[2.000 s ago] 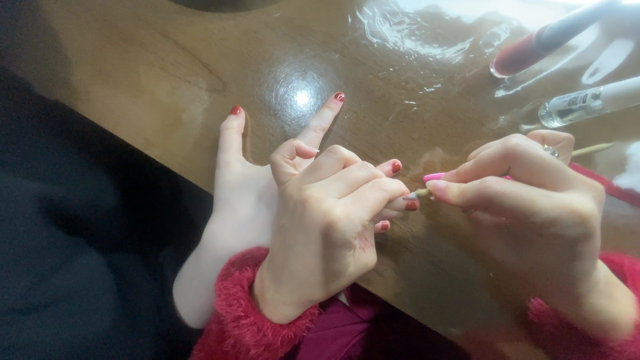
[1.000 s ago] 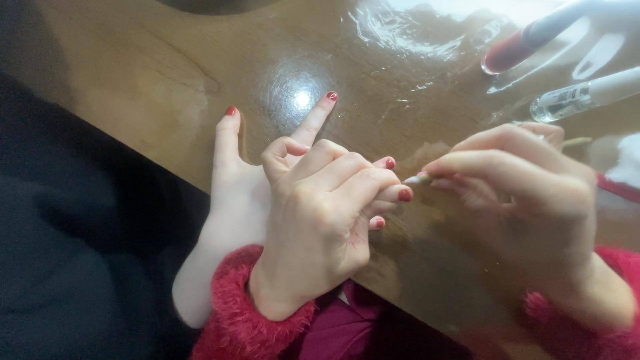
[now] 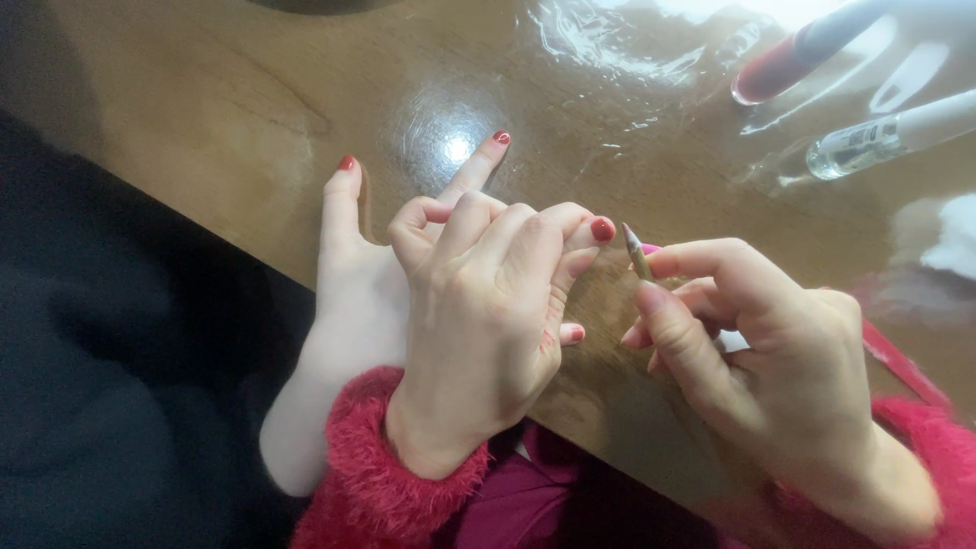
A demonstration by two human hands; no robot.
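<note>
My left hand (image 3: 488, 320), in a fluffy red sleeve, lies over another person's hand (image 3: 362, 282) and grips one of its fingers. That finger's red painted nail (image 3: 602, 229) points right, past my knuckles. The other person's thumb and another finger are spread on the table, with red nails too; the rest of that hand is partly hidden under mine. Between the thumb and forefinger of my right hand (image 3: 755, 343) is a thin wooden stick (image 3: 637, 252) with a pale, pointed tip. The tip stands just right of the red nail, apart from it.
On the glossy brown table (image 3: 229, 145), a red nail polish bottle (image 3: 770, 72) and a clear bottle (image 3: 854, 149) with a white cap lie at the upper right. White crumpled material (image 3: 953, 236) and a red strip (image 3: 903, 362) are at the right. The table's edge runs diagonally below the hands.
My right hand has drawn the stick's tip back from the held finger, where it was touching or very close. It has turned so that the tip points upward. My left hand keeps its hold.
</note>
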